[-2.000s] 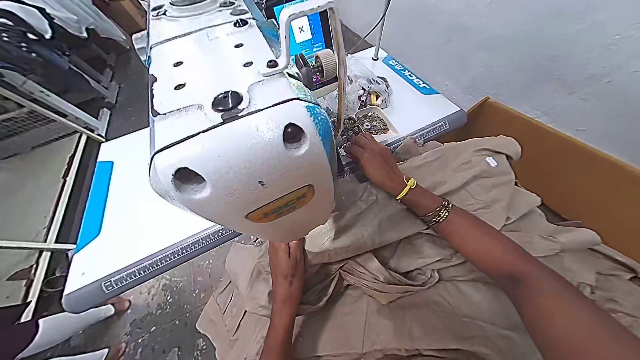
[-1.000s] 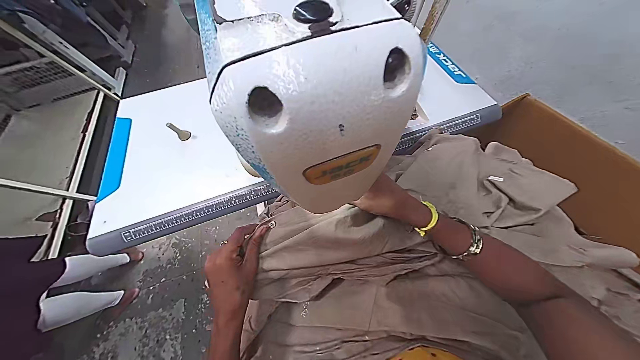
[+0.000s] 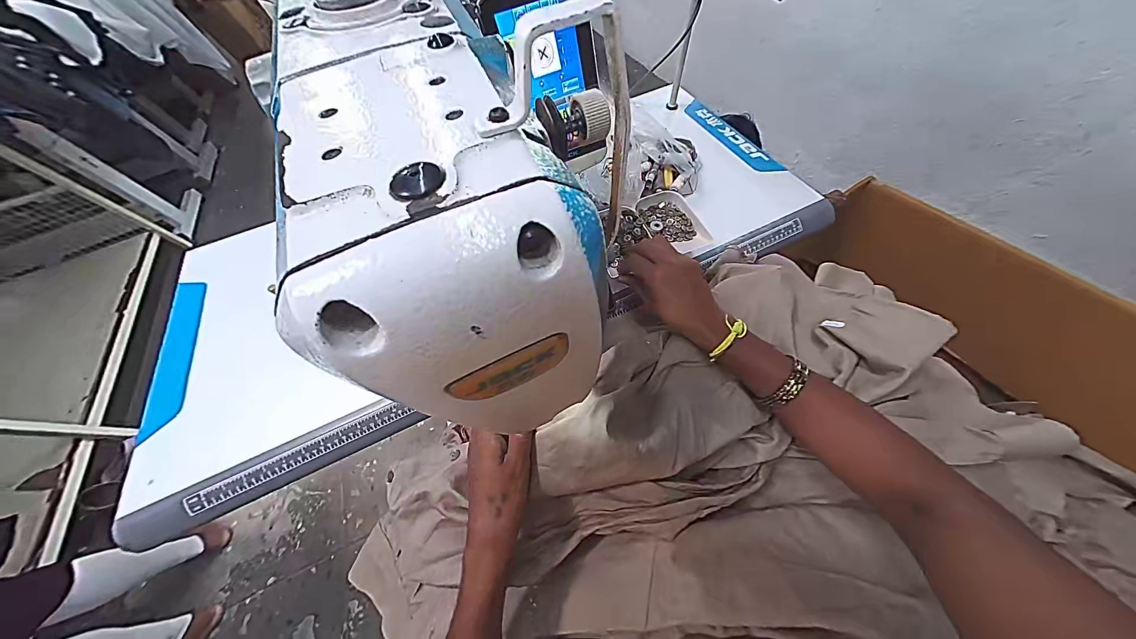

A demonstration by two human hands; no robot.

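Note:
A white Jack industrial sewing machine (image 3: 435,311) fills the middle of the view, its head hiding the needle area. My right hand (image 3: 670,288) reaches to small round buttons (image 3: 666,222) in a white tray at the machine's right side; its fingertips touch the nearer ones, and whether it grips any I cannot tell. My left hand (image 3: 497,470) is under the machine head on the beige fabric (image 3: 674,532), its fingers hidden. The cloth lies in folds below and right of the machine.
A white table (image 3: 231,373) with a ruler edge carries the machine. Behind the tray is a plastic bag (image 3: 648,151) of small items. A lit screen (image 3: 559,67) stands behind. A cardboard box wall (image 3: 976,240) is at right. Another person's legs (image 3: 133,568) show at lower left.
My right hand has moved from the cloth beneath the machine head to the buttons. My left hand, seen pinching the cloth's edge a second ago, is now partly behind the head. The view has shifted.

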